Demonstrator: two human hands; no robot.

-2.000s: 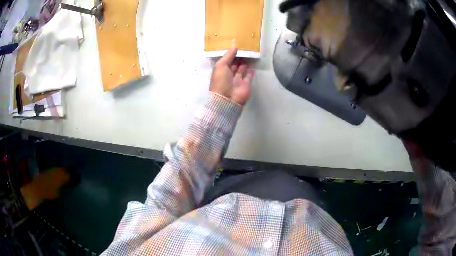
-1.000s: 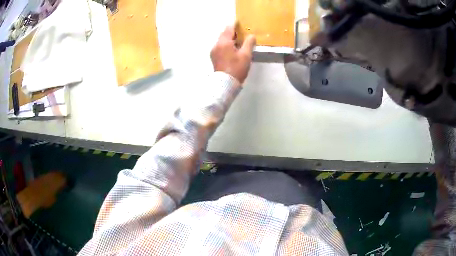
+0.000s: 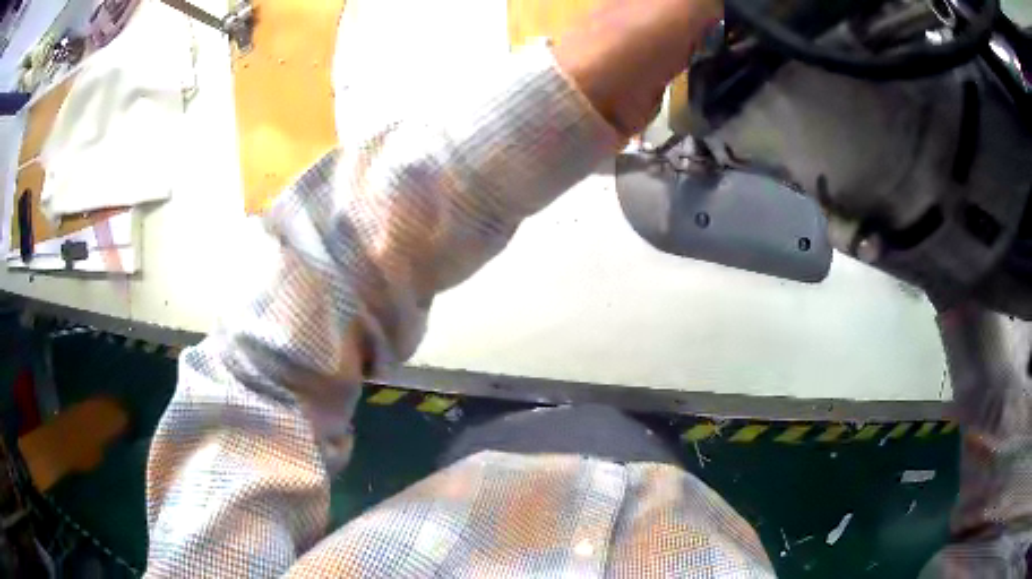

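The dark-grey cloth cutting machine point(image 3: 894, 158) stands at the right of the table, on its silver-grey base plate point(image 3: 736, 221). My left hand point(image 3: 639, 51) reaches up and across to the machine's left side; its fingers are cut off or hidden at the top edge. Part of a tan card pattern point(image 3: 538, 20) shows behind my left wrist. Another tan pattern point(image 3: 283, 91) lies to the left. My right hand is not in view; only its sleeve shows at the right, partly behind the machine.
White fabric point(image 3: 119, 136) lies over the left pattern board point(image 3: 32, 187), with a small dark clip point(image 3: 75, 251) at its edge. A metal clamp point(image 3: 238, 25) sits at the left pattern. The table edge point(image 3: 566, 396) runs near my body. White scraps lie on the green floor.
My left hand has left the middle pattern's lower edge and moved up and right to the cutter. The machine shifted right and up, then slightly back left in view.
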